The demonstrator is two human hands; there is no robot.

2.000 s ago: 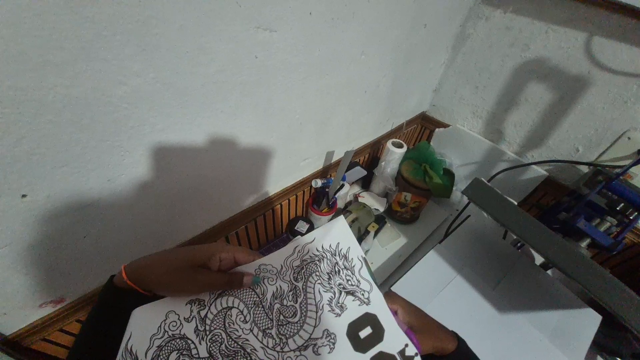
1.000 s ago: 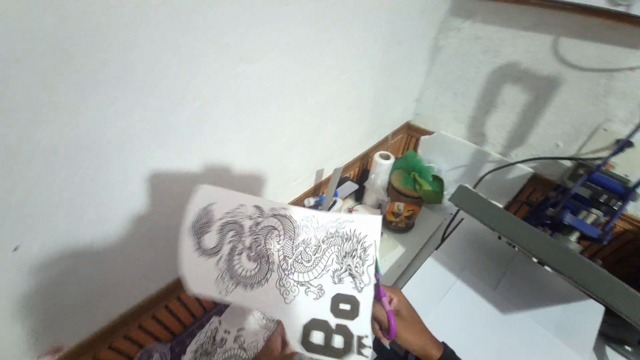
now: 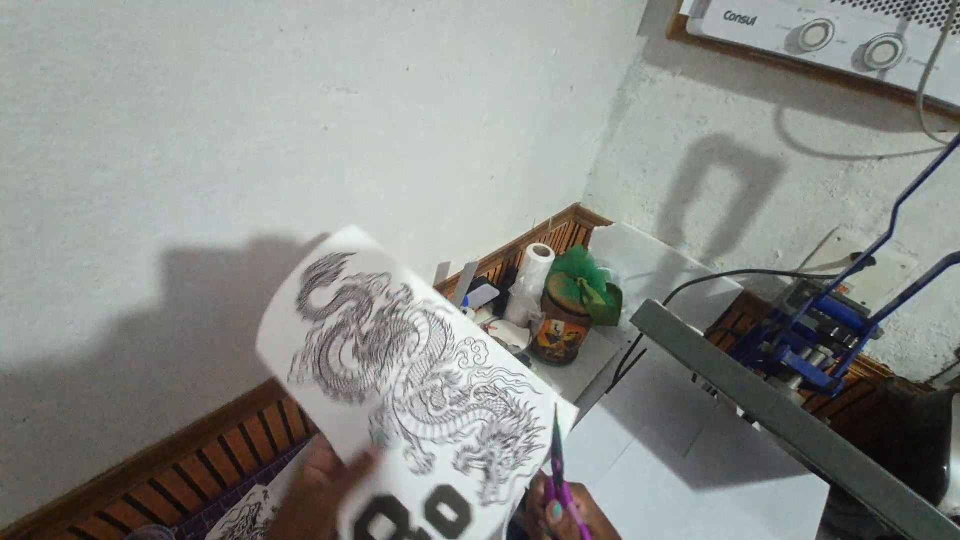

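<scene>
A white paper sheet (image 3: 420,375) printed with a black dragon and thick black characters is held tilted in front of me. My left hand (image 3: 330,480) grips its lower left edge, thumb over the front, somewhat blurred. Purple-handled scissors (image 3: 559,480) are in my right hand (image 3: 574,514), their blades pointing up beside the sheet's right corner; the blades look closed together. Part of another dragon print (image 3: 244,514) shows below my left hand.
Behind the sheet stand a brown jar (image 3: 562,326) with green netting and a white roll (image 3: 534,274). A blue-framed machine (image 3: 817,337) with a long grey plate (image 3: 780,405) extends over white paper at right. A Consul appliance (image 3: 817,34) is at the upper right.
The sheet has turned so its dragon slopes down to the right. The purple scissors now point upward at its right corner. The view has shifted, bringing in the appliance.
</scene>
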